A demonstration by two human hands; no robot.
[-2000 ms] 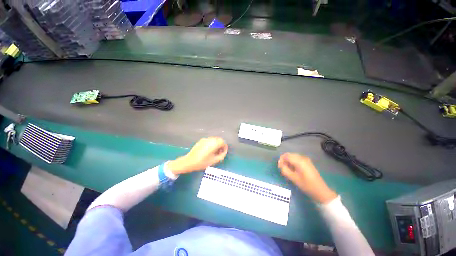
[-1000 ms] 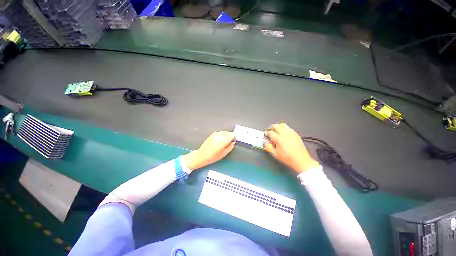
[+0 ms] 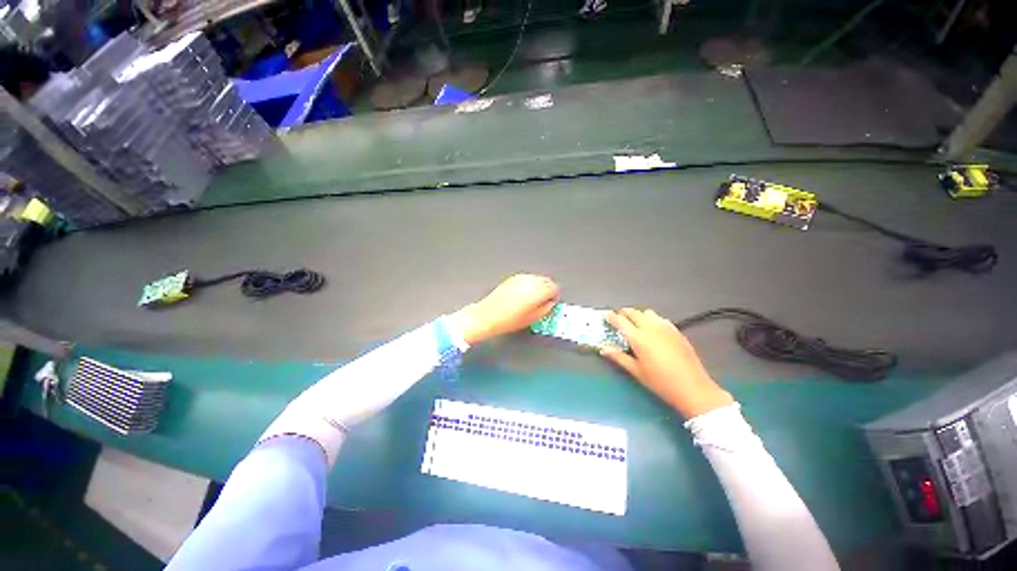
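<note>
A power supply board (image 3: 580, 325) lies solder side up near the belt's front edge, its black cord (image 3: 809, 348) coiled to the right. My right hand (image 3: 660, 355) grips the board's right end. My left hand (image 3: 520, 306) is at the board's upper left corner, fingertips together; whether a small pad is between them is too small to tell. A light blue strap is on my left wrist. A white sheet with rows of dark marks (image 3: 524, 460) lies on the green ledge in front of me.
Another board (image 3: 167, 289) with cord is at the belt's left. Yellow-sided boards (image 3: 767, 201) lie at the back right. A striped sheet stack (image 3: 117, 394) is on the left ledge. A grey dispenser with red display (image 3: 948, 480) stands at right. Shiny tray stacks (image 3: 156, 117) stand far left.
My hands came from above the ledge to the board. Over the last second my left hand moved from its left end to its upper left corner. The view has also shifted.
</note>
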